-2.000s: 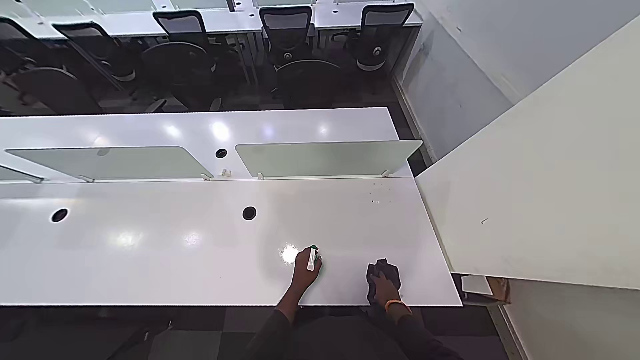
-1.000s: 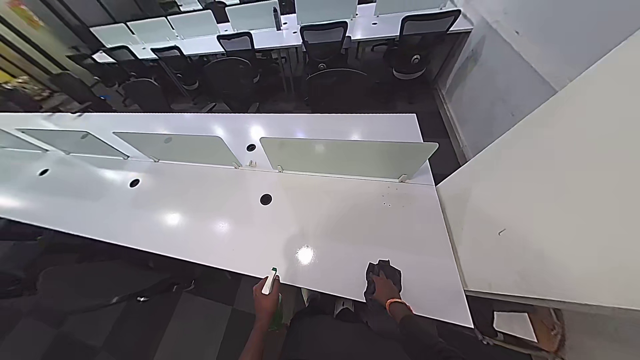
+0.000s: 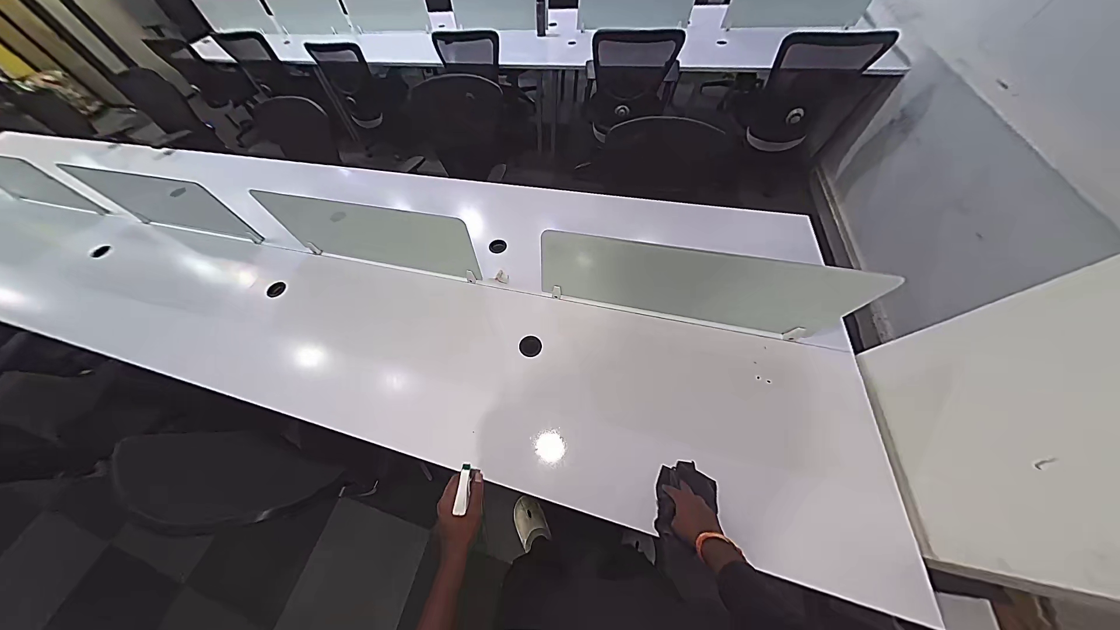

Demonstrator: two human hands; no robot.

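My left hand (image 3: 460, 512) is closed around a small white object with a green top (image 3: 462, 492), perhaps a spray bottle, just off the front edge of the long white desk (image 3: 420, 376). The lower part of that object is hidden by the hand. On the desk near its right end, my right hand (image 3: 693, 514), with an orange band at the wrist, rests on a crumpled dark cloth (image 3: 698, 483) and grips it. Small dark specks (image 3: 763, 380) lie on the desktop beyond the cloth.
Frosted glass dividers (image 3: 700, 284) run along the desk's middle. A round black cable hole (image 3: 530, 346) is in the desktop. Mesh office chairs (image 3: 634, 74) stand behind. A dark chair seat (image 3: 219, 477) is at lower left. A pale panel (image 3: 1006, 437) adjoins the right end.
My left hand has moved from over the desktop to off its front edge, with the white object still held. My right hand stays on the cloth. The view has turned left.
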